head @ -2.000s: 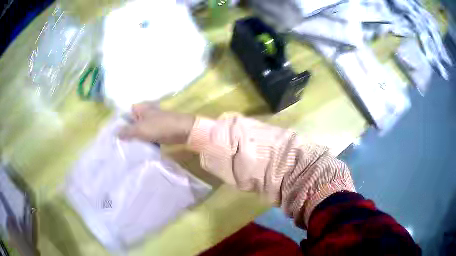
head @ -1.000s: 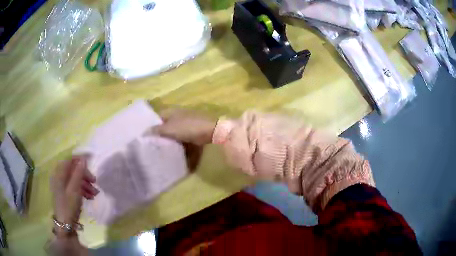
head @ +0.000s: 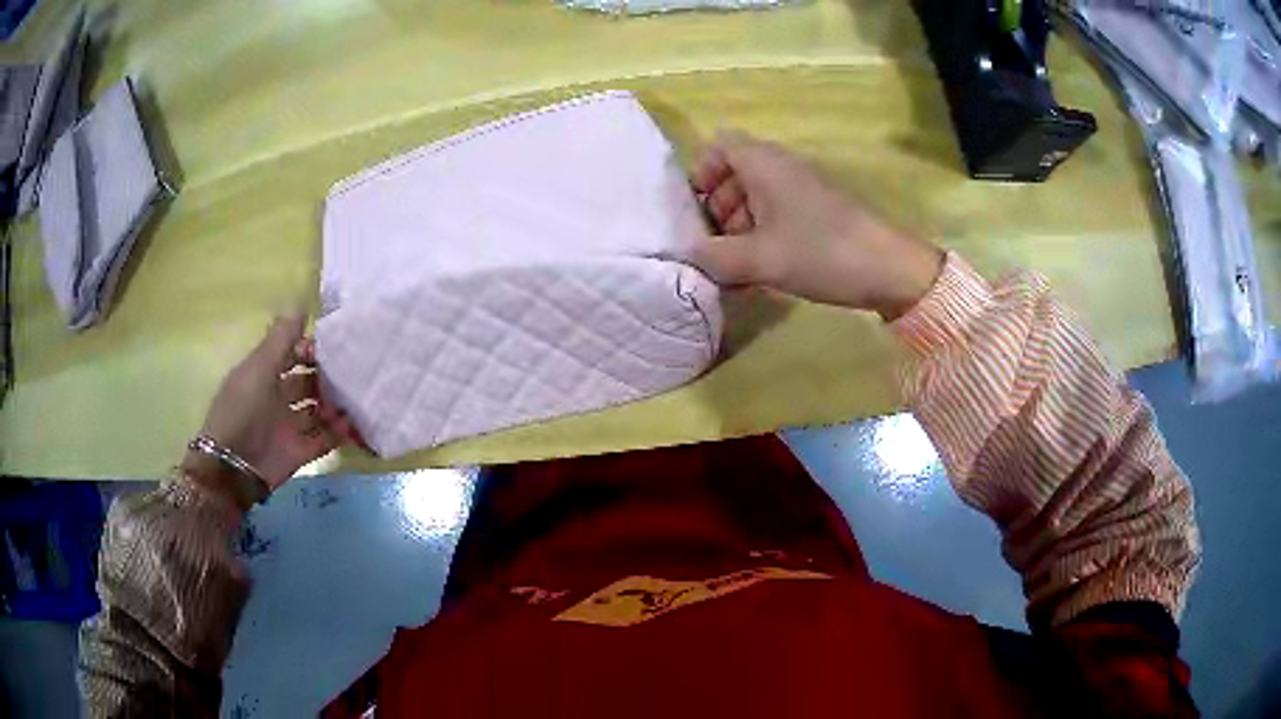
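Note:
A pale pink quilted pouch (head: 513, 281) lies on the light yellow table in front of me, its diamond-stitched face towards me and a smoother panel behind it. No shiny plastic shows around it. My right hand (head: 794, 225) is at its right end, thumb against the edge and fingers curled, gripping it. My left hand (head: 281, 400) is at its lower left corner, fingers against and partly behind the edge. Whether the left fingers close on the fabric is hard to tell.
A black tape dispenser (head: 1004, 99) stands at the back right. Packed pouches in clear plastic (head: 1215, 239) lie at the right edge. Folded unpacked pouches (head: 99, 204) lie at the left. A clear plastic edge (head: 674, 4) shows at the top. The table's curved front edge is near me.
The view has shifted, so the white bag stack and scissors are out of view. The pouch is now opened out fuller and turned level, with a hand at each end.

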